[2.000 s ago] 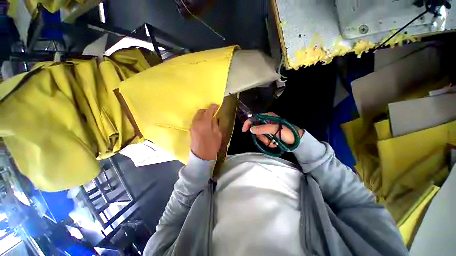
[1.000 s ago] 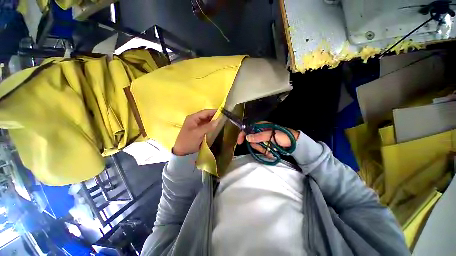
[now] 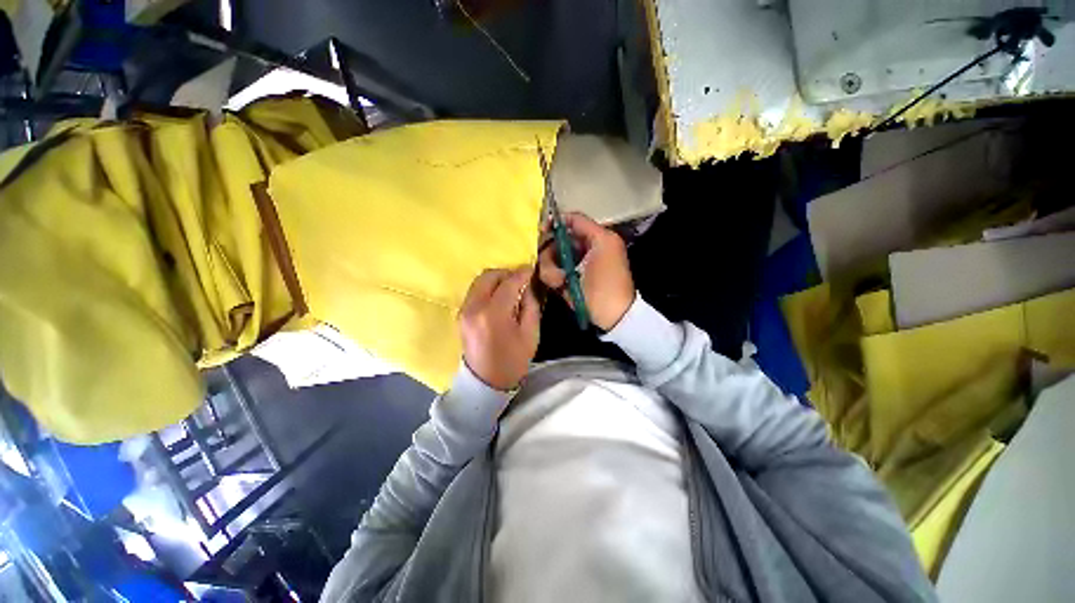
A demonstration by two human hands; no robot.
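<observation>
The yellow workpiece [image 3: 413,224] lies in front of me to the left, with its grey-beige lining [image 3: 607,177] showing past its right edge. My left hand [image 3: 500,327] grips the lower right edge of the workpiece. My right hand [image 3: 595,269] holds the scissors [image 3: 568,262] by the dark green handles, seen edge-on. The blades point up along the workpiece's right edge. I cannot tell whether the blades are apart. The hands are close together.
Joined yellow pieces [image 3: 118,283] hang in folds at the left over a dark-framed stand [image 3: 242,448]. The white machine table [image 3: 731,71] with a ragged yellow edge is at the upper right. Grey-beige sheets [image 3: 967,277] and yellow pieces [image 3: 943,365] are at the right.
My right hand has moved up and left, and the scissors have turned upright along the edge. The turned-back flap at my left hand no longer shows, and the left hand has shifted right.
</observation>
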